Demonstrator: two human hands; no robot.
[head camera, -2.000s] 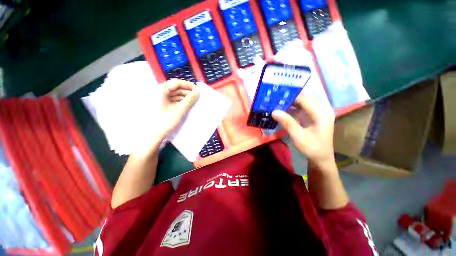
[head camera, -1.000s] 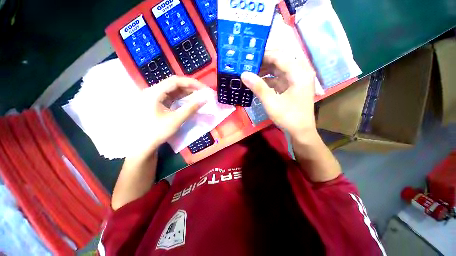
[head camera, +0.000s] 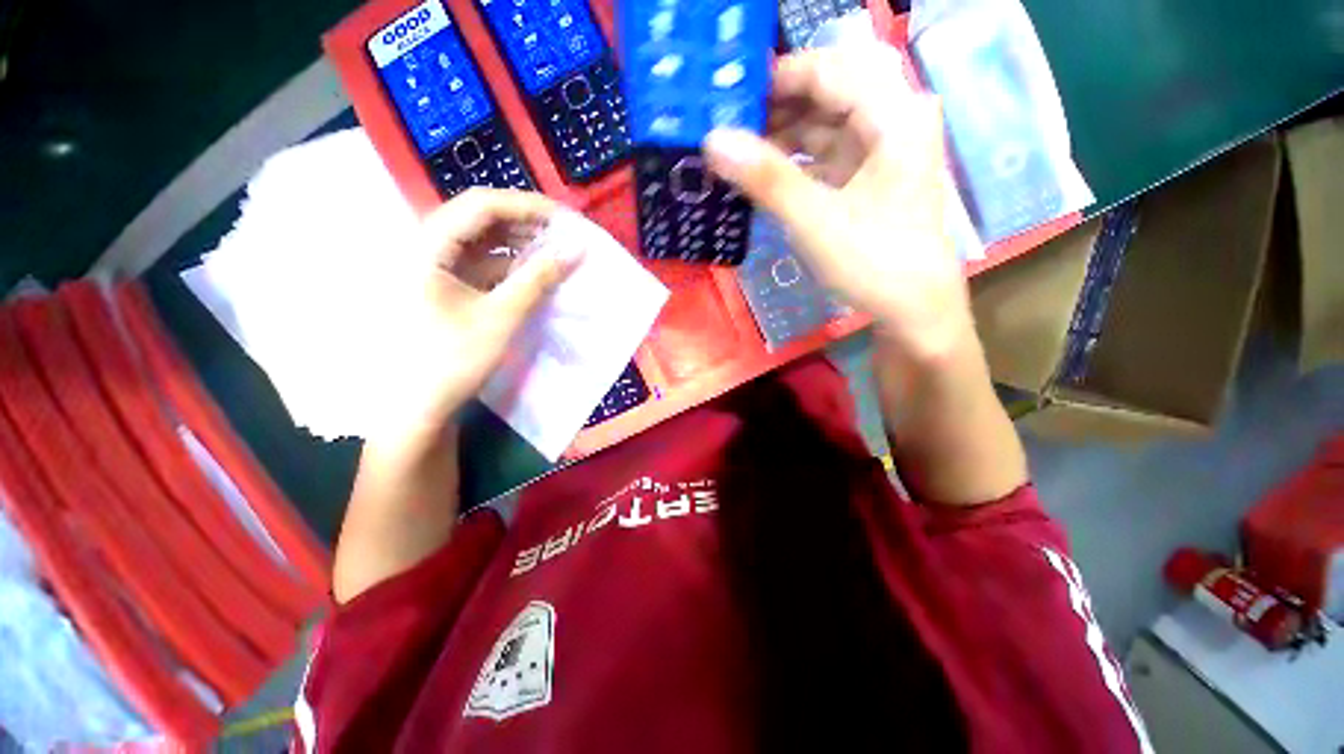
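Observation:
My right hand (head camera: 870, 199) holds a black keypad phone (head camera: 696, 140) with a blue face, raised over the red phone tray (head camera: 693, 332); the phone's top is cut off by the picture's edge. My left hand (head camera: 494, 295) holds a white, thin phone sleeve (head camera: 582, 332) over the tray's near left part. A stack of empty sleeves (head camera: 295, 295) lies left of the tray, partly behind my left hand. Bare phones (head camera: 435, 96) lie in the tray's far row. A sleeved phone (head camera: 995, 133) lies at the tray's right end, and another pale one (head camera: 796, 280) in the near row.
A stack of red trays (head camera: 133, 486) stands at the left, with pale bagged things beside it. The dark green bench (head camera: 1179, 89) reaches past the tray. Open brown cartons (head camera: 1164, 309) stand below at the right. A red fire extinguisher (head camera: 1231, 594) lies at the lower right.
My right hand has brought the phone left and upright, closer to the camera, then slightly farther up. My left hand still holds the sleeve. The view has shifted a little.

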